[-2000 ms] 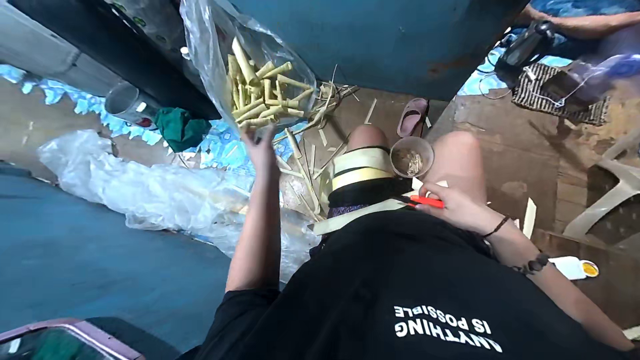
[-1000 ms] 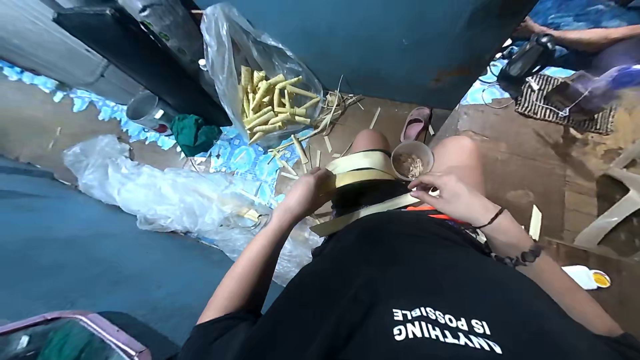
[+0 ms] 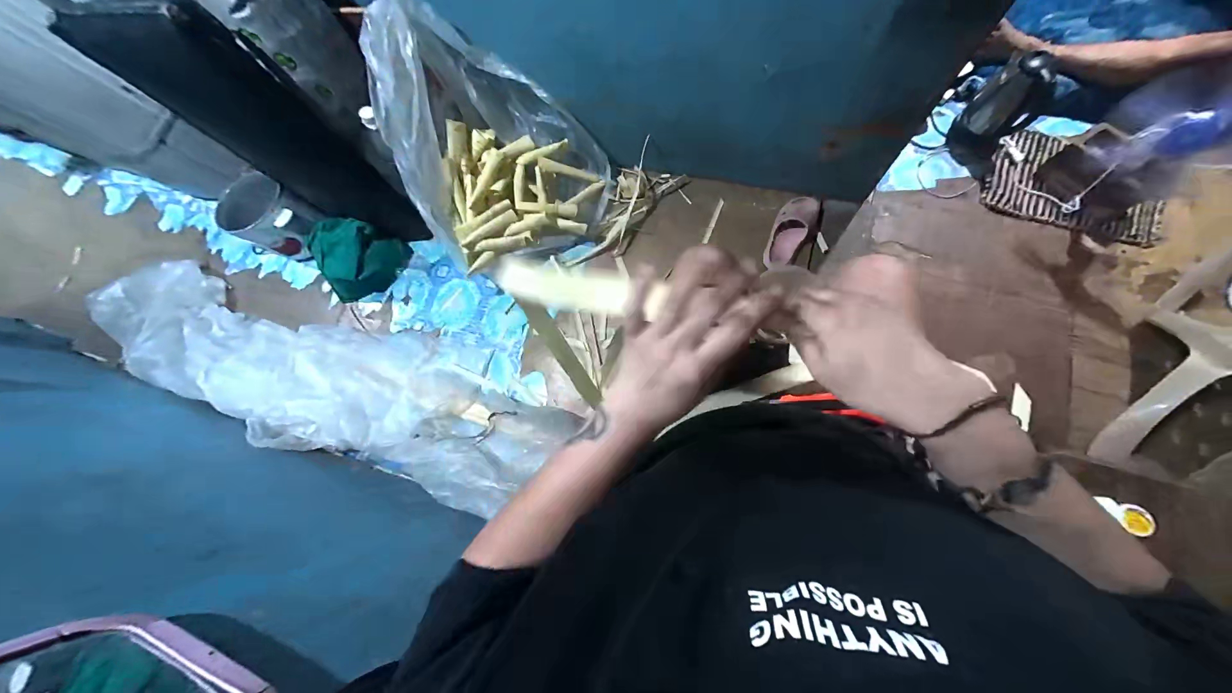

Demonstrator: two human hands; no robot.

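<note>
My left hand (image 3: 683, 337) is over my lap, its fingers curled around a pale strip of plant leaf (image 3: 568, 289) that sticks out to the left and is blurred. Close beside it, my right hand (image 3: 866, 346) has its fingertips near the strip's other end; motion blur hides their exact hold. A tool with orange-red handles (image 3: 818, 399) lies on my lap under my right wrist. Behind the hands, a plastic cup is mostly hidden. Ahead and to the left, a clear plastic bag (image 3: 404, 125) holds several pale rolled pieces (image 3: 500, 197).
Crumpled clear plastic (image 3: 318, 375) lies on the floor at left, near a green cloth (image 3: 356, 258) and a clear container (image 3: 252, 214). Strip scraps (image 3: 640, 207) lie beside the bag. A pink shoe (image 3: 794, 231) is ahead, a plastic chair (image 3: 1174, 385) at right. Another person's arm (image 3: 1126, 58) shows top right.
My left hand has moved from beside the bag to my lap, then close to my right hand. My right hand held the orange-handled tool two seconds ago and has let it go onto my lap.
</note>
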